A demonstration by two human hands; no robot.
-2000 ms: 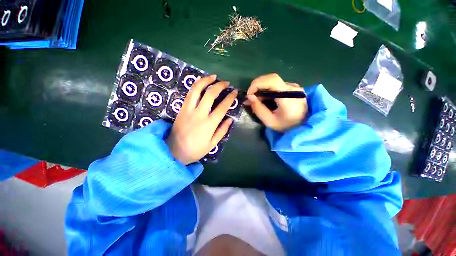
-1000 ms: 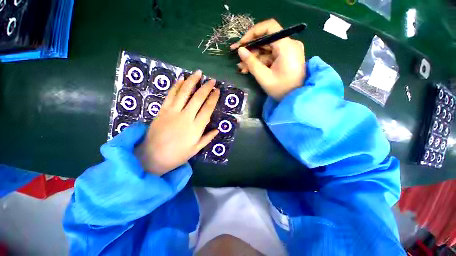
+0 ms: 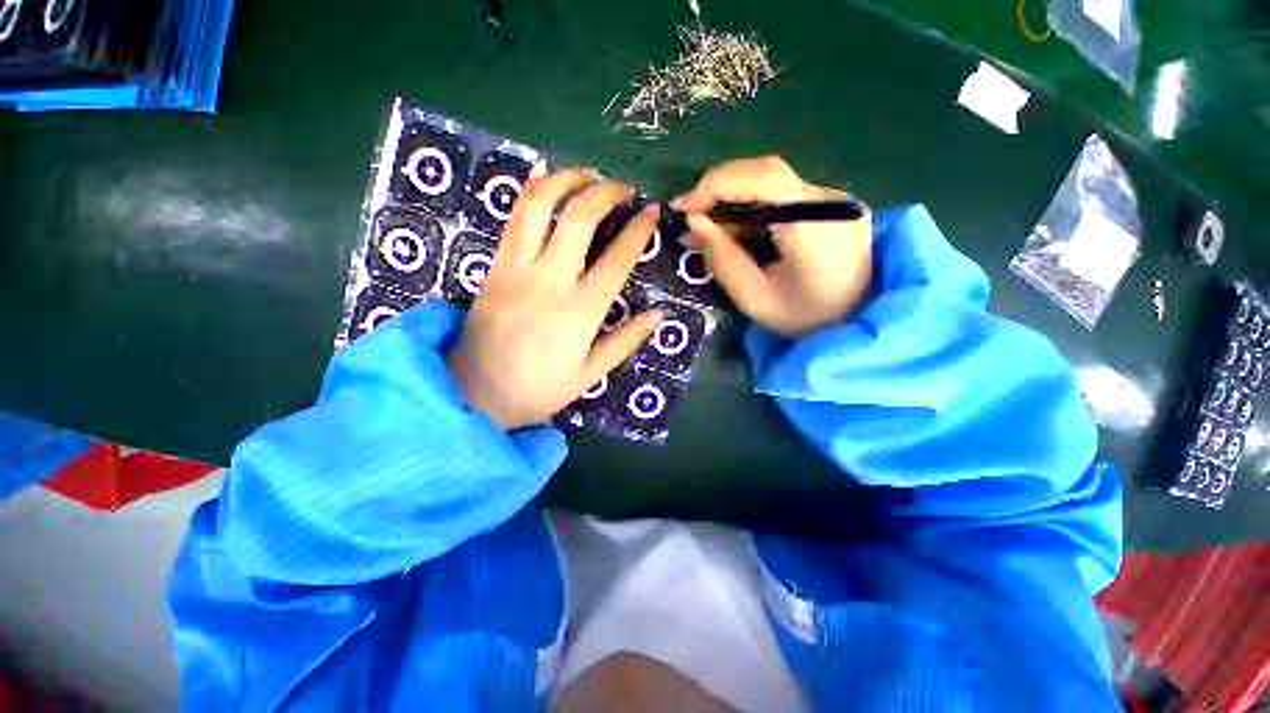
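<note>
A panel of round components (image 3: 404,248), black squares with white rings, lies tilted on the green bench top. My left hand (image 3: 543,300) lies flat over its middle with fingers spread, hiding several components. My right hand (image 3: 787,248) grips the black tweezers (image 3: 794,213) near the panel's upper right part. The tweezer tip points left, close to my left fingertips; whether it holds a pin is too small to tell. A loose pile of thin metal pins (image 3: 710,73) lies beyond the panel.
A blue-edged tray stack (image 3: 195,56) stands upper left. At right are a white label (image 3: 993,95), a clear zip bag (image 3: 1079,237), a second bag (image 3: 1100,35), a loose square part (image 3: 1202,236) and another ringed tray stack (image 3: 1226,397). Red crates (image 3: 132,476) show below the bench.
My right hand with the tweezers has moved from the pin pile back toward me, to the panel's upper right. My left hand still rests on the panel. The whole view has shifted slightly.
</note>
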